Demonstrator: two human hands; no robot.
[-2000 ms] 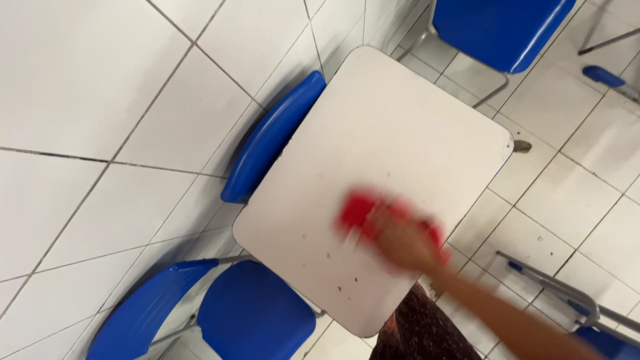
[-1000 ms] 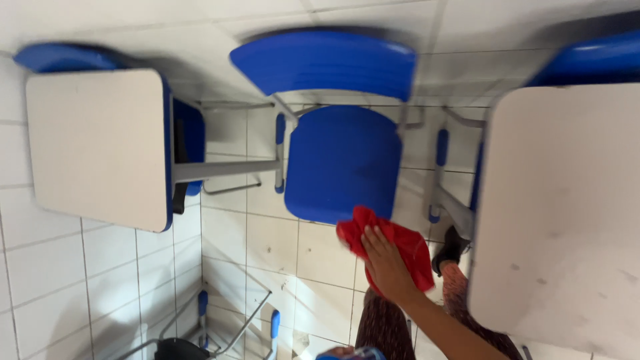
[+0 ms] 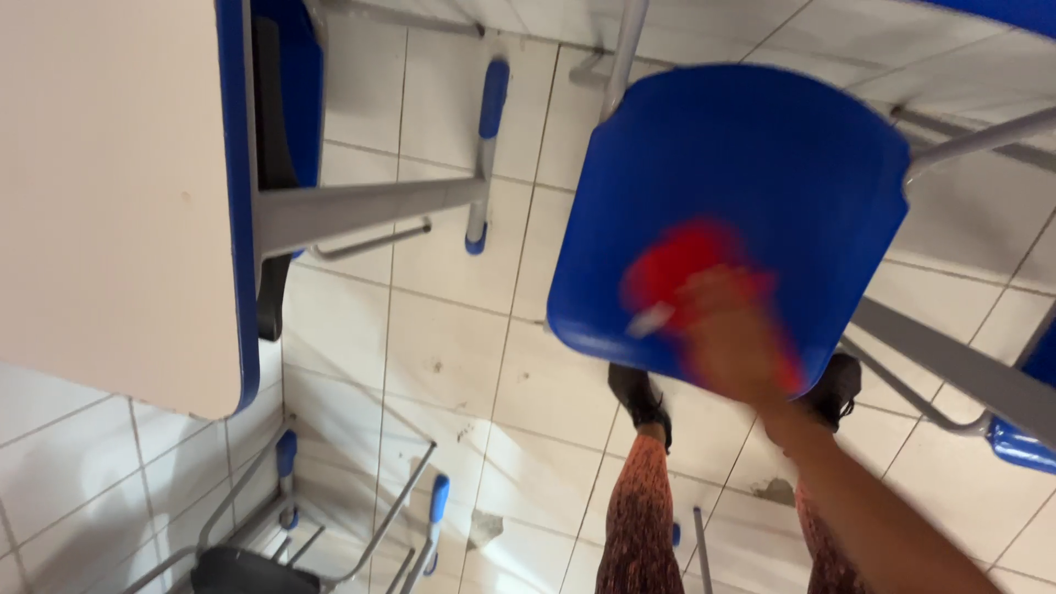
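Observation:
My right hand [image 3: 730, 334], blurred by motion, presses a red cloth [image 3: 689, 260] onto the front part of a blue plastic chair seat [image 3: 742, 157]. The cloth is bunched under and around the fingers, and a small whitish patch, perhaps a tag, shows at its left edge. The forearm comes in from the lower right. My left hand is out of the picture.
A white desk top [image 3: 115, 198] with a blue edge stands at the left on a grey metal leg [image 3: 371, 210]. Another metal frame with a black part [image 3: 252, 571] is at the lower left. My shoes [image 3: 639, 400] and legs are below the seat on the tiled floor.
My right hand with the red cloth was on a white desk top two seconds ago, then at the front edge of a blue seat; now it is over the seat. The view has shifted.

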